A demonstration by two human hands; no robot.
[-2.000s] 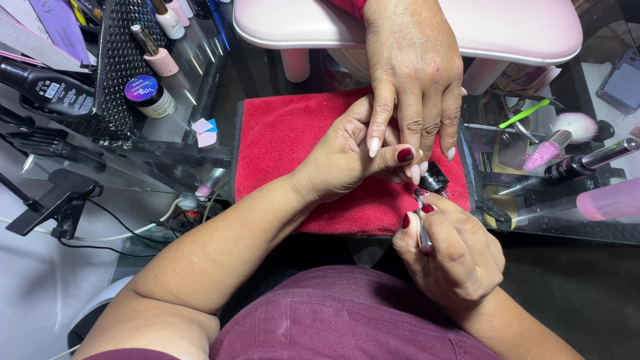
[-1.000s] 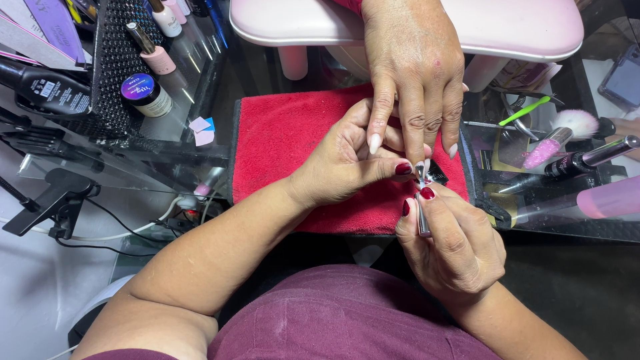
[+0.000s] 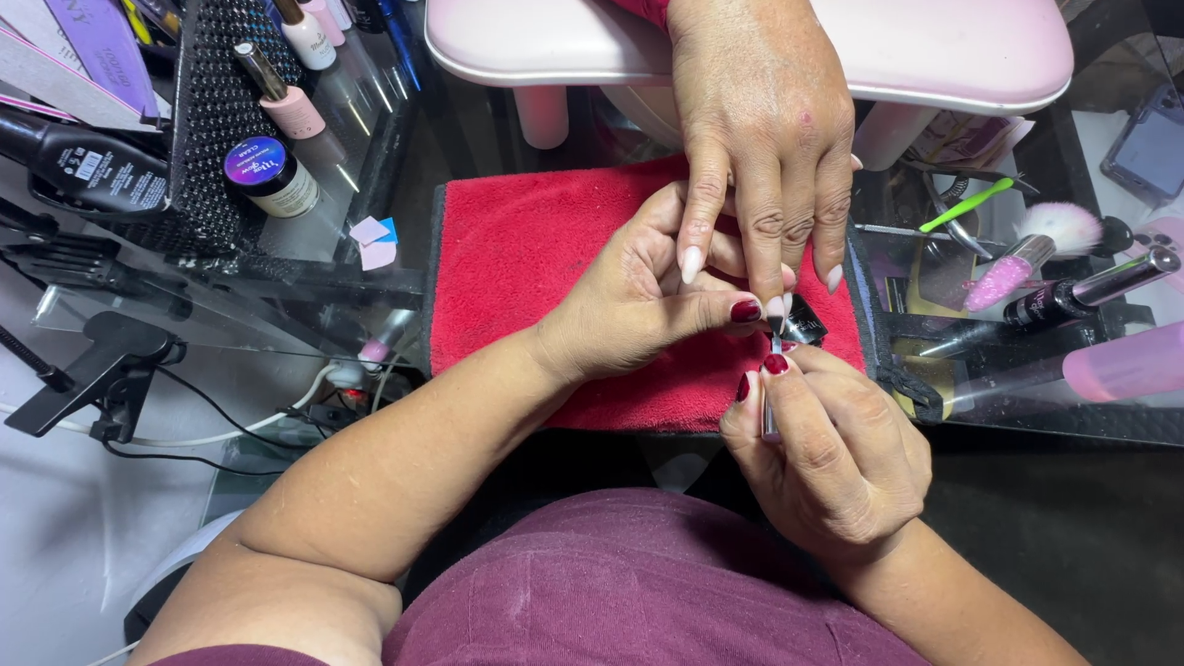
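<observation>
My left hand (image 3: 638, 287) holds a finger of another person's hand (image 3: 768, 139), its thumb beside that finger's tip. That person's nails are pale and almond-shaped. In my right hand (image 3: 832, 444) is a nail polish brush (image 3: 770, 407) by its cap, pinched between thumb and fingers. The brush tip touches or nearly touches the pale nail of the held finger. A small black bottle (image 3: 805, 321) lies just beyond my right fingers, partly hidden by them. Under the hands a red towel (image 3: 518, 268) is spread out.
Beyond the towel stands a pink padded armrest (image 3: 962, 46). At left are a black mesh basket (image 3: 217, 120), a pink polish bottle (image 3: 294, 111), a jar (image 3: 271, 176) and small paper pieces (image 3: 375, 242). At right lie a fluffy brush (image 3: 1036, 250), a green tool (image 3: 967, 205) and a black bottle (image 3: 1091, 291).
My right hand has shifted slightly, and the brush has come up from near the black bottle to the nail. My left hand still holds the other person's finger.
</observation>
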